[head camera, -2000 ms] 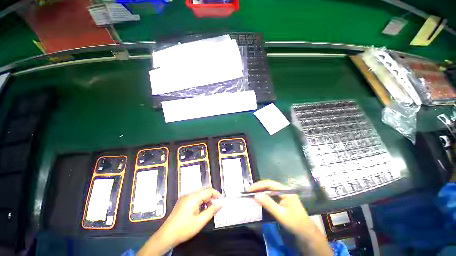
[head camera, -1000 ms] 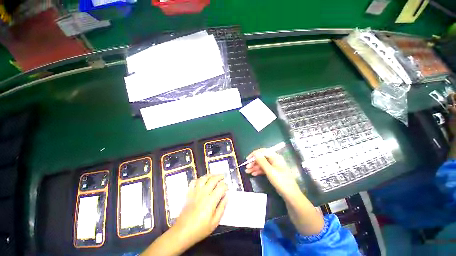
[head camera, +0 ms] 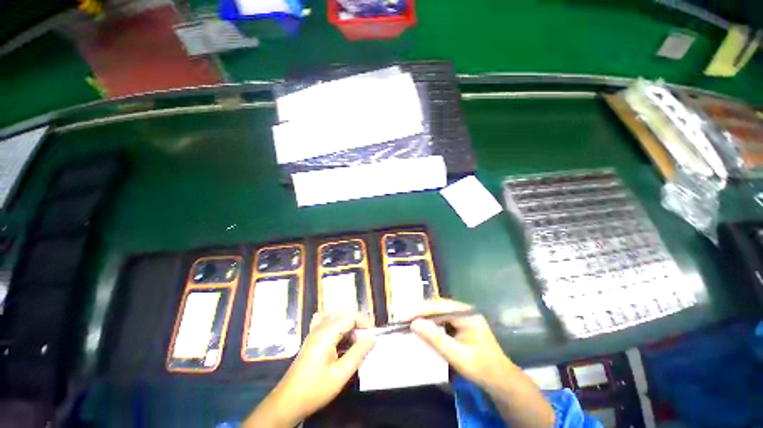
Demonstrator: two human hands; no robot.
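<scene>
A white liner sheet (head camera: 404,361) is held at its upper left edge by my left hand (head camera: 328,355), over the lower end of the rightmost orange-rimmed phone housing (head camera: 406,280). My right hand (head camera: 465,343) holds thin dark tweezers (head camera: 443,317), lying nearly level, with the tip at the sheet's top edge near my left fingers. Whether the tip grips a small piece is too small to tell. Three more housings lie to the left in the black phone tray (head camera: 151,305). My left hand partly hides the third housing (head camera: 341,280).
A clear blister tray (head camera: 602,251) lies on the right. A small white square (head camera: 471,201) and white sheets (head camera: 351,117) on a black component tray (head camera: 452,117) lie beyond the phones. An empty-looking black tray (head camera: 63,251) stands left. Bagged parts (head camera: 678,138) lie far right.
My right hand has moved from above the rightmost housing back to the sheet's top edge. My left hand now pinches the sheet's edge instead of lying flat beside it. The camera view has shifted.
</scene>
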